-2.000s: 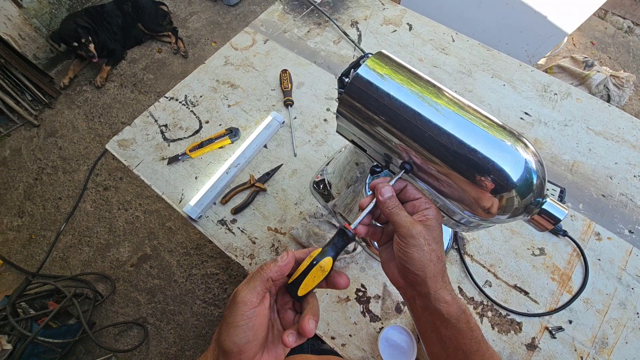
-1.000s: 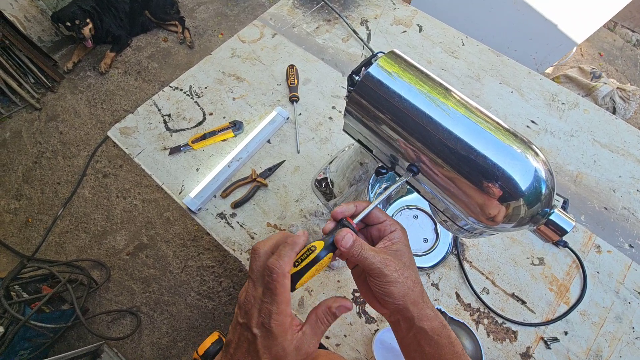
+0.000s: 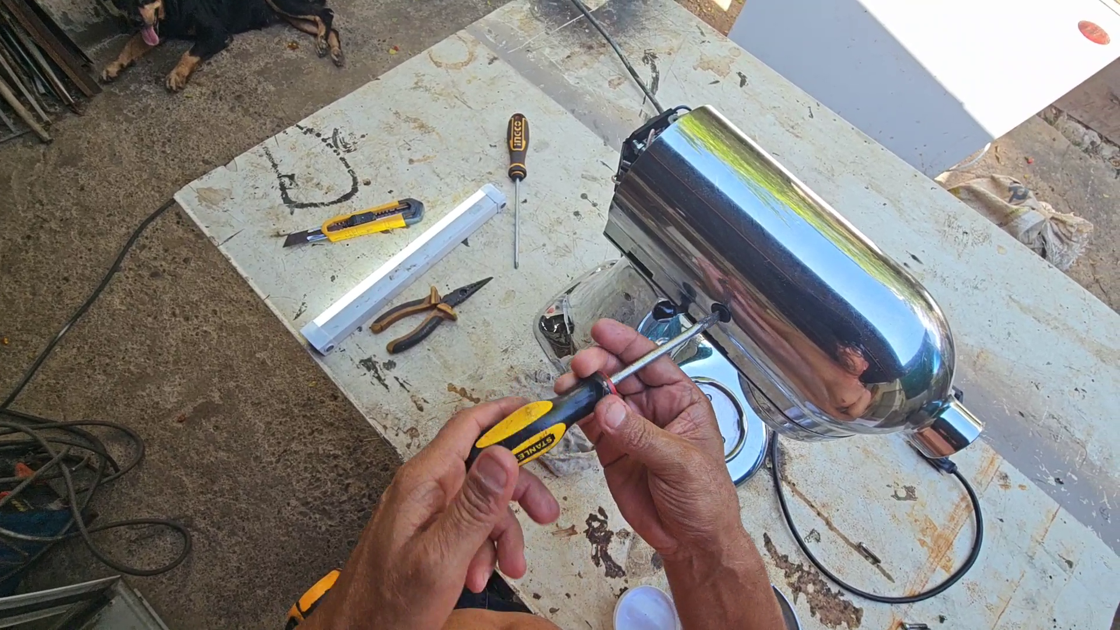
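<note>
A chrome stand mixer [image 3: 787, 289] stands on the worn white table, its motor head extending to the right. The tip of a yellow and black Stanley screwdriver [image 3: 534, 429] meets a dark round knob or hole on the side of that head. My left hand [image 3: 455, 499] has its thumb and fingers around the rear of the handle. With thumb and fingers, my right hand [image 3: 656, 437] holds the front of the handle, just below the shaft. The mixer's round chrome base [image 3: 731, 411] shows partly behind my right hand.
Left of the mixer lie long-nose pliers [image 3: 429, 315], a white bar-shaped lamp [image 3: 407, 267], a yellow utility knife [image 3: 363, 223] and an Ingco screwdriver [image 3: 517, 149]. A black cable [image 3: 875, 595] loops at the right. A white lid [image 3: 646, 610] sits at the near edge. A dog [image 3: 219, 31] lies on the floor.
The screwdriver's tip stays at the mixer's side while my hands shift on its handle. My left hand's fingers have spread from their closer wrap one second ago. The view has shifted slightly.
</note>
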